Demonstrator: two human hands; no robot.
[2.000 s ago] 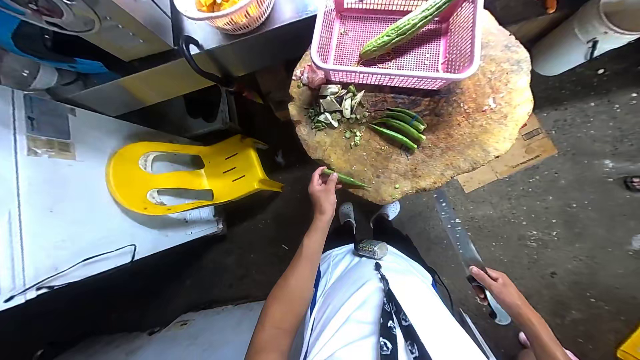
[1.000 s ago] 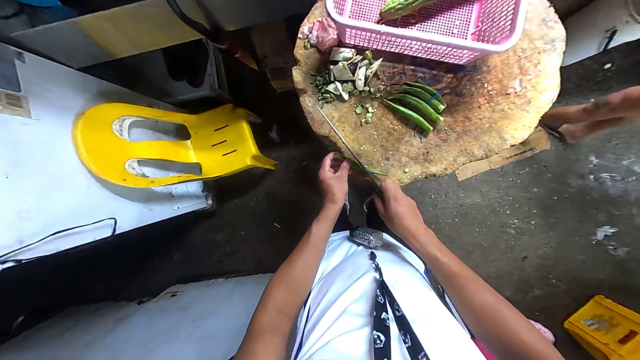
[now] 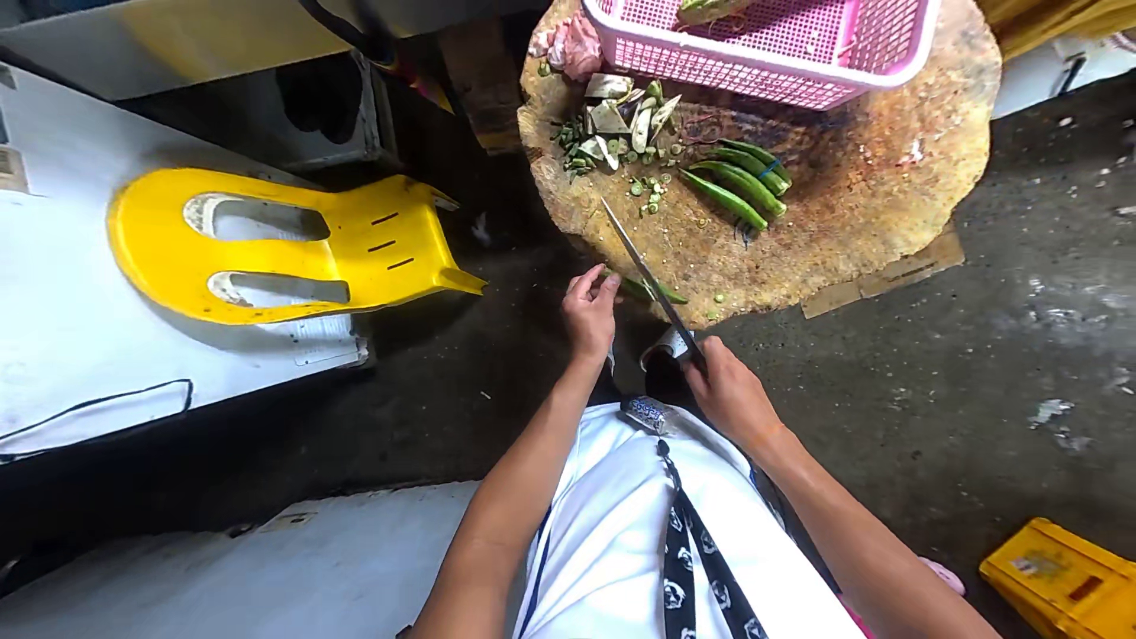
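Note:
My left hand (image 3: pixel 592 311) holds one end of a single okra pod (image 3: pixel 637 288) at the near edge of a round wooden chopping block (image 3: pixel 852 204). In my right hand (image 3: pixel 729 390) is a long-bladed knife (image 3: pixel 641 266); its blade crosses over the pod and points up and left across the block. Several whole okra pods (image 3: pixel 732 186) lie together farther back, with a blue band around some of them. Left of them are cut okra slices (image 3: pixel 650 191) and pale eggplant pieces (image 3: pixel 612 115). Small round slices also lie near the block's front edge.
A pink plastic basket (image 3: pixel 763 75) with a green vegetable (image 3: pixel 710 9) stands at the back of the block, beside a crumpled pink bag (image 3: pixel 575 44). A yellow plastic chair (image 3: pixel 373 244) is at left by a white surface (image 3: pixel 80 293). A yellow crate (image 3: pixel 1065 577) sits on the floor at right.
Two seconds ago the knife was off to the right, away from the block; my right hand has brought it left over the pod. My left hand stays at the block's near edge.

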